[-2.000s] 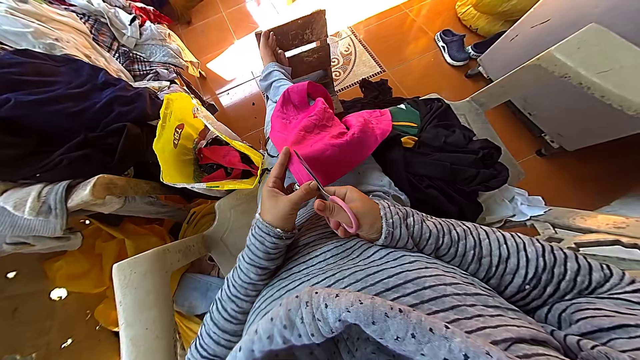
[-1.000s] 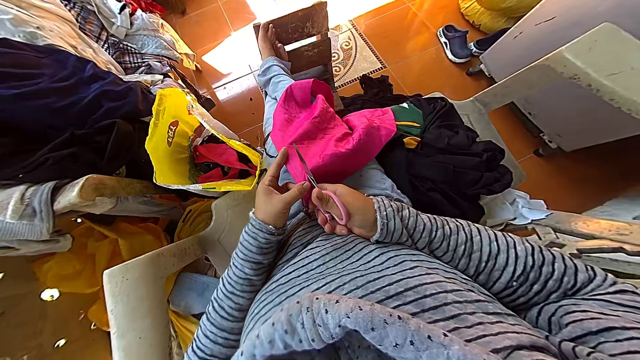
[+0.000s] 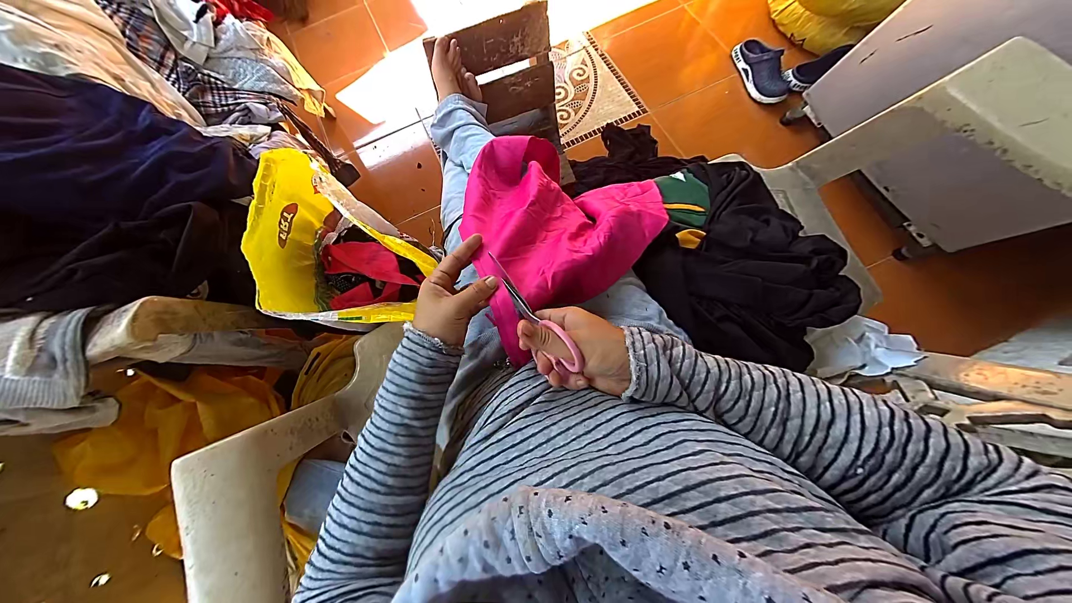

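My right hand (image 3: 578, 347) holds a pair of scissors (image 3: 563, 333) by its pink handles, the blades pointing up and left over the cloth. A bright pink cloth (image 3: 553, 234) lies across my lap, with a narrow part hanging down between my hands. My left hand (image 3: 452, 293) is at the cloth's left edge, index finger stretched out and thumb near the blade tips; whether it pinches anything cannot be made out. Right of the pink cloth lies a heap of black cloth (image 3: 745, 268) with a green and yellow piece (image 3: 684, 201).
A yellow plastic bag (image 3: 280, 239) with red and black cloth inside stands at the left, near piled dark clothes (image 3: 109, 142). White plastic chair arms (image 3: 226, 502) flank me. My bare foot rests by a wooden slatted piece (image 3: 507, 38). Dark clogs (image 3: 760, 71) lie on the tiled floor.
My left hand has moved away from the right hand, which it was close to two seconds ago. The scissors remain in my right hand, and more of the narrow pink part shows between the hands.
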